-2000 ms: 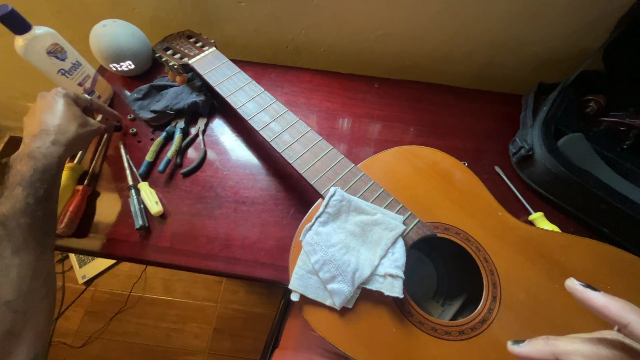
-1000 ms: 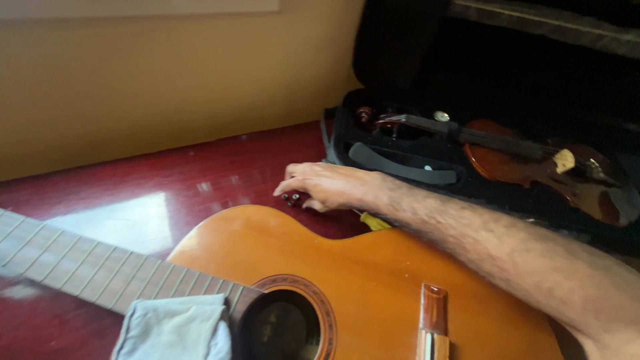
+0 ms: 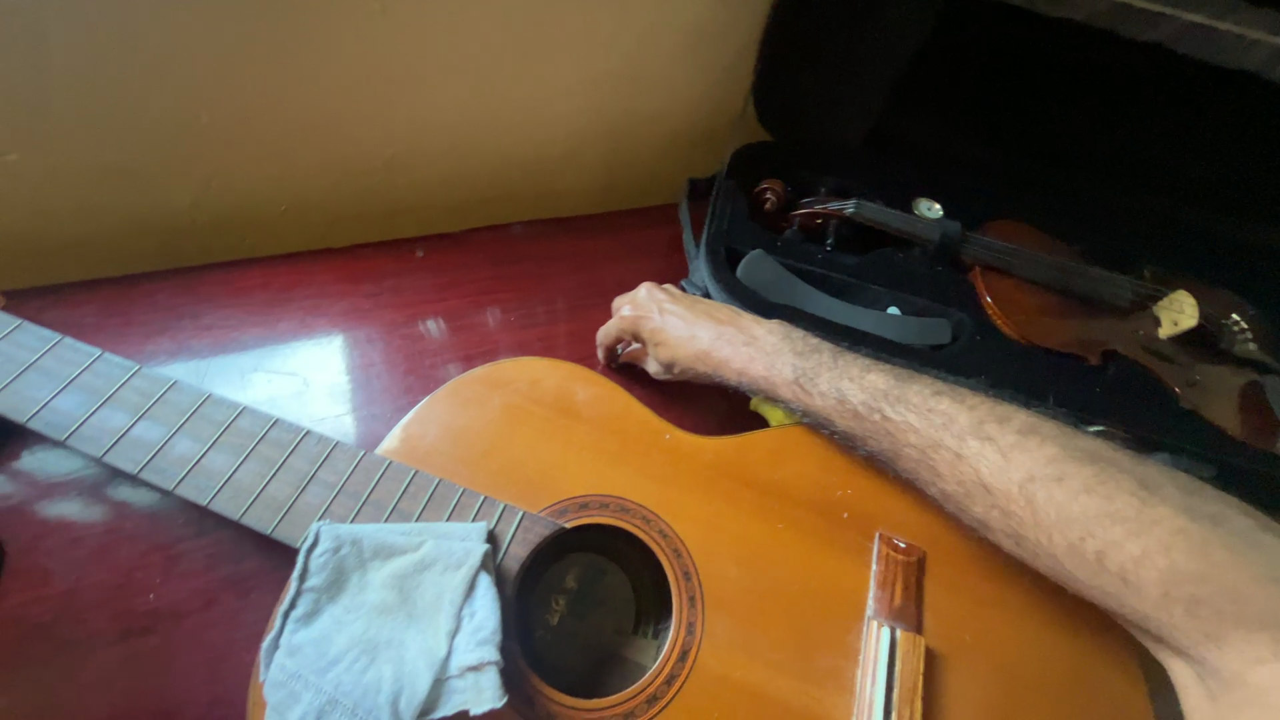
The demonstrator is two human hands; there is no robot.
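Note:
My right hand (image 3: 660,335) reaches across the acoustic guitar (image 3: 780,510) to the red table just past its upper edge. The fingers are curled down, and whether they hold something small is hidden. Under the forearm shows part of a yellow screwdriver handle (image 3: 773,411). My left hand is out of view. A folded pale cloth (image 3: 385,620) lies over the end of the fretboard (image 3: 210,450), beside the sound hole (image 3: 595,610). No strings are seen on the guitar, and its wooden bridge (image 3: 895,610) is at the lower right.
Behind my right forearm stands an open black instrument case (image 3: 740,180) with a violin (image 3: 1030,290) inside. A curved grey pad (image 3: 840,300) lies in the case near the front. The glossy red table (image 3: 500,290) meets a yellowish wall (image 3: 380,120) at the back.
The view has swung right, and my left hand and the hand tools are out of frame. My right hand has gone from above the guitar's body to the table beyond it, by the case.

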